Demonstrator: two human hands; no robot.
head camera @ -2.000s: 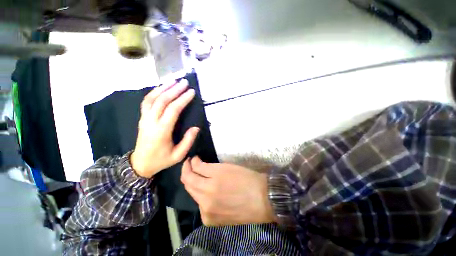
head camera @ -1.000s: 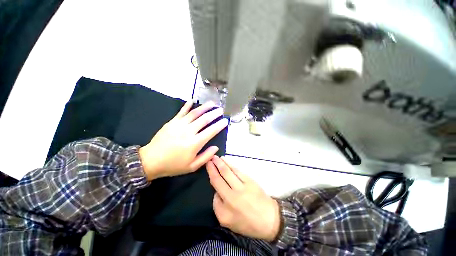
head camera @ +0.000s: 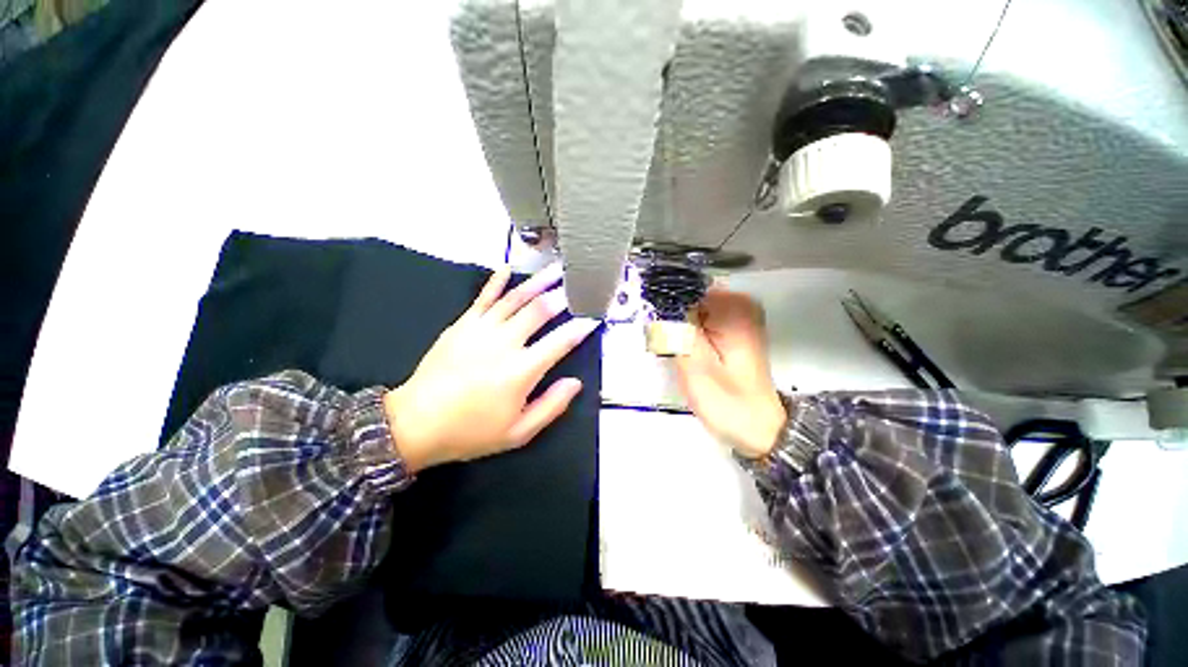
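A dark cloth panel [head camera: 313, 306] lies flat on the white table, left of and under the sewing machine head [head camera: 612, 117], and hangs toward the lap. My left hand [head camera: 489, 378] lies flat on the cloth, fingers spread, fingertips close to the needle area, which the machine head mostly hides. My right hand [head camera: 732, 371] is off the cloth, right of the needle area beside the thread tension assembly [head camera: 674, 293]. Its fingertips are partly hidden behind the assembly, so I cannot tell whether it holds anything. The cloth's straight right edge runs down between my hands.
Thread snips [head camera: 902, 345] lie on the machine bed at the right. Black scissors [head camera: 1062, 469] lie farther right, partly behind my right sleeve. A pale round knob [head camera: 836, 176] projects from the machine body. More dark cloth [head camera: 78, 143] is at the far left.
My right hand has let go of the cloth edge and moved up and right to the machine head. My left hand stays on the cloth. The view has shifted from the earlier tilted one.
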